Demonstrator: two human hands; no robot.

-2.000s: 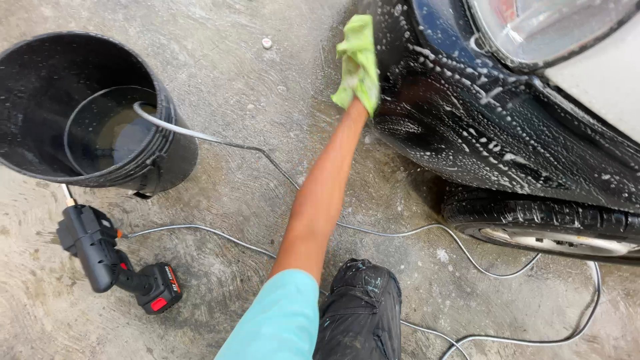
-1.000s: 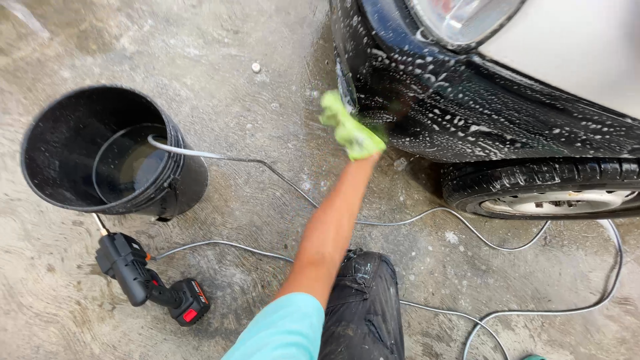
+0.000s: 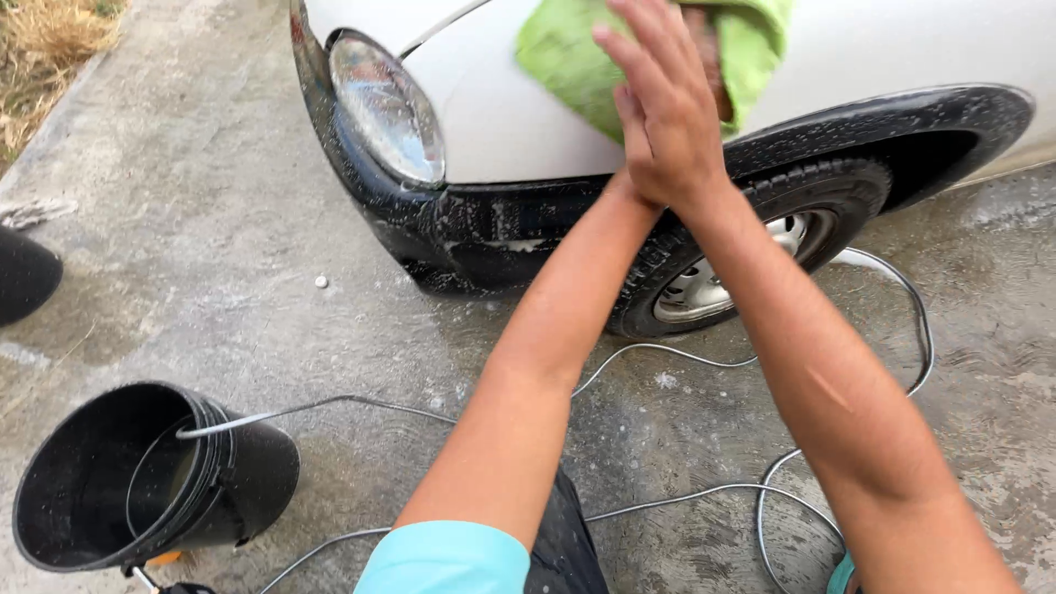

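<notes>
A green cloth (image 3: pixel 577 70) lies against the white front fender (image 3: pixel 503 124) of a car, at the top of the view. My left hand (image 3: pixel 714 66) is on the cloth, its fingers partly wrapped by the folds and largely hidden behind my right hand. Crossing in front at the wrist, my right hand (image 3: pixel 672 107) has its fingers extended and slightly apart, with nothing seen in it. Beads of water or suds dot the black bumper (image 3: pixel 495 231) and the black wheel-arch trim (image 3: pixel 907 107). The headlight (image 3: pixel 388 107) is left of the cloth.
A black bucket (image 3: pixel 268 478) stands at lower left with a grey hose (image 3: pixel 330 402) running into it. The hose loops over the concrete near the front tyre (image 3: pixel 643 289). Another black container (image 3: pixel 25 276) is at the left edge, and dry grass (image 3: pixel 62 49) borders the concrete.
My left hand and the green cloth have moved from beside the black bumper onto the white fender. My right hand and arm have come into view. The view has shifted to show more of the car.
</notes>
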